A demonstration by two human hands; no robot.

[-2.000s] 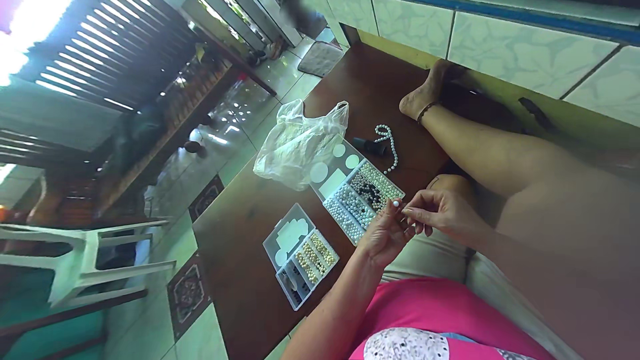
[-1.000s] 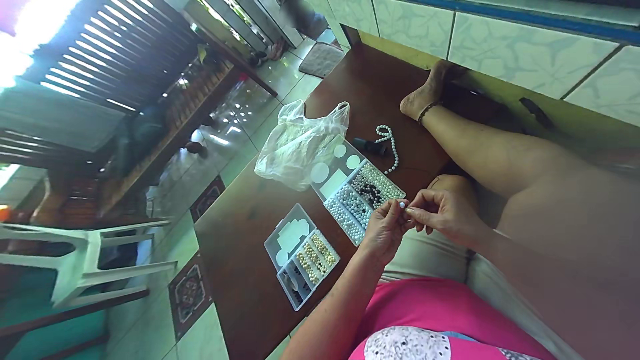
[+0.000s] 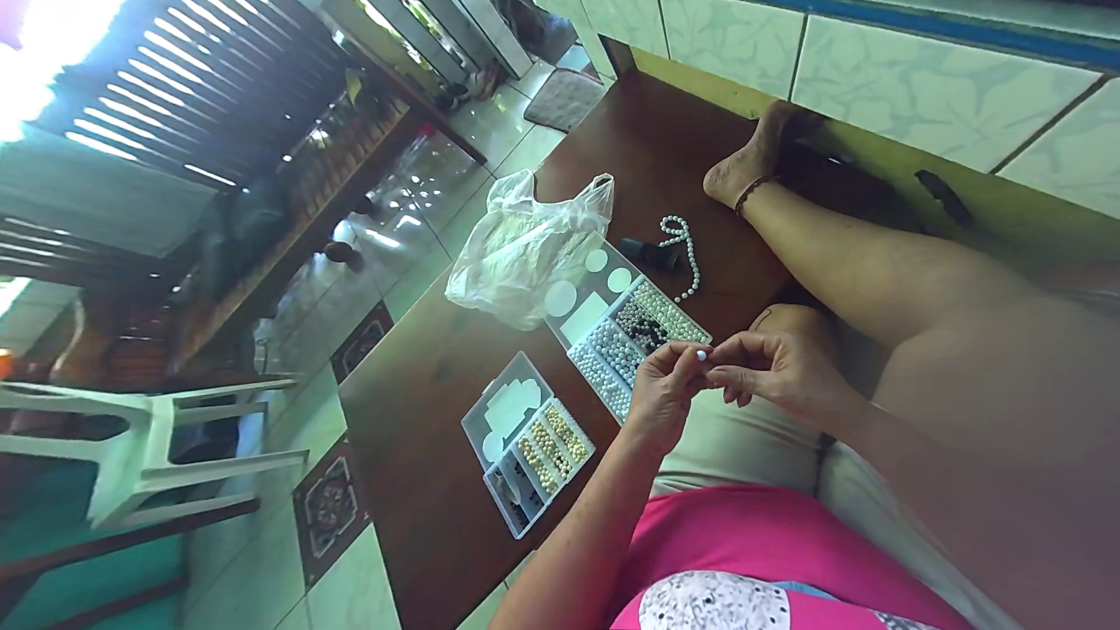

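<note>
My left hand (image 3: 667,385) pinches a small white bead (image 3: 702,355) between thumb and fingertip. My right hand (image 3: 774,372) meets it from the right, its thumb and forefinger closed close to the bead; whether it grips a thread is too small to tell. Just beyond my left hand lies an open plastic bead box (image 3: 619,348) with white, silvery, dark and cream beads. Nearer the left side, a smaller open plastic box (image 3: 535,455) holds gold and dark beads. A strand of white beads (image 3: 691,262) curves on the wooden surface beside a dark object (image 3: 647,254).
A translucent plastic bag (image 3: 529,249) rests on the brown wooden tabletop (image 3: 411,420), against the larger box. My bare leg (image 3: 840,254) stretches along the right, below a tiled wall (image 3: 919,87). A white plastic chair (image 3: 149,446) stands on the tiled floor at the left.
</note>
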